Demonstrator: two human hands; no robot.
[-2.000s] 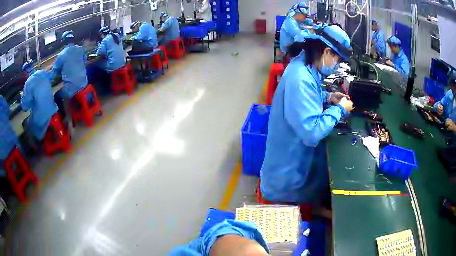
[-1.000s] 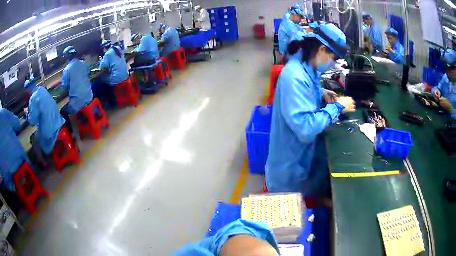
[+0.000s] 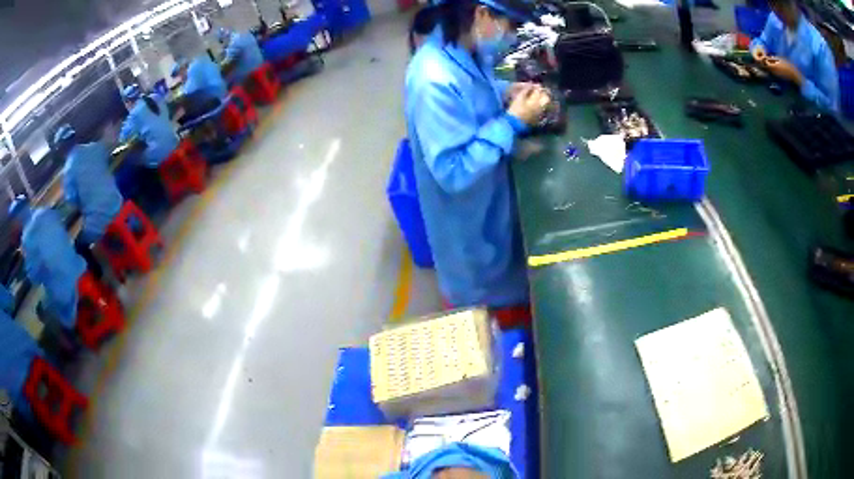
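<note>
A cream component sheet point(image 3: 702, 384) lies flat on the green bench mat point(image 3: 599, 374); its surface looks nearly plain and is blurred. A small pile of short whitish loose parts point(image 3: 738, 465) lies just below it, cut by the lower edge. A stack of yellowish component sheets point(image 3: 435, 360) with rows of marks stands on a blue crate point(image 3: 351, 379) beside the bench. At the bottom edge a blue sleeve point(image 3: 459, 458) and a bit of bare forearm of mine show. Both my hands are out of the picture.
A worker in a blue smock point(image 3: 463, 159) stands at the bench ahead. A blue parts bin point(image 3: 667, 171), a yellow tape strip point(image 3: 609, 247) and a white rail point(image 3: 749, 309) lie on or along the bench. Another worker point(image 3: 805, 56) sits across it.
The view has tilted down and turned right. More of the bench, the cream sheet and the loose parts now show. My sleeve sits lower, with less forearm visible.
</note>
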